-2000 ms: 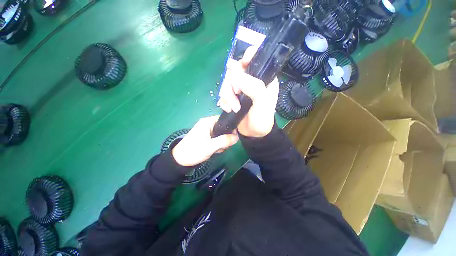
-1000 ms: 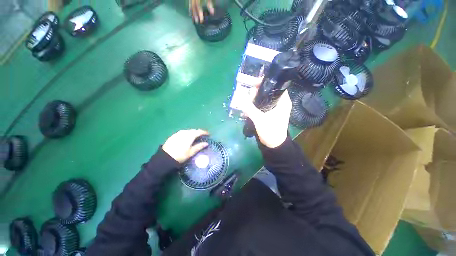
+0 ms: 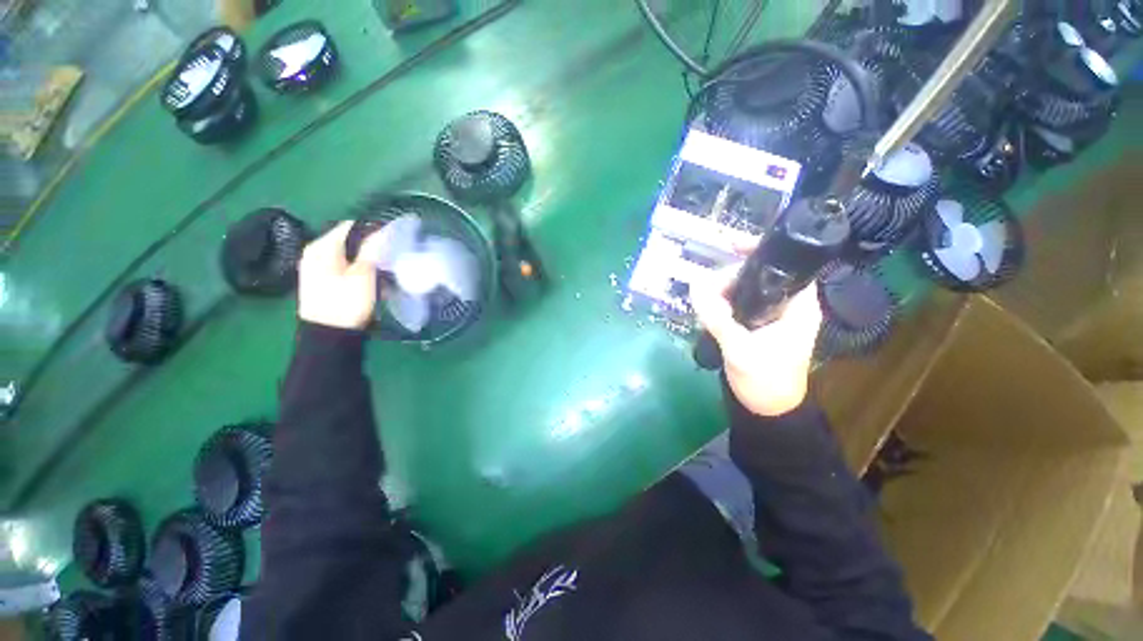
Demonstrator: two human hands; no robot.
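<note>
My left hand (image 3: 339,276) grips the left rim of a fan head (image 3: 426,269), whose pale blades face up. A dark elongated part (image 3: 516,257) with a small orange spot lies or hangs at its right side; whether it is joined to the fan is unclear. My right hand (image 3: 768,344) holds the black electric screwdriver (image 3: 792,259), slanting over the edge of the blue-white printed box (image 3: 717,207). Small shiny screws (image 3: 652,313) lie on and around the box. The screwdriver's tip is hard to make out below my hand.
Fan heads (image 3: 483,153) are scattered over the green surface (image 3: 564,413), with several at lower left (image 3: 198,557). A fan pile (image 3: 965,113) lies behind the box. A pale bar (image 3: 940,88) and cord run to the screwdriver. An open cardboard carton (image 3: 1003,463) stands at right.
My left hand first left the dark part by the screwdriver, then took the fan head near my body, which is now further forward with its blades up. My right hand keeps the screwdriver.
</note>
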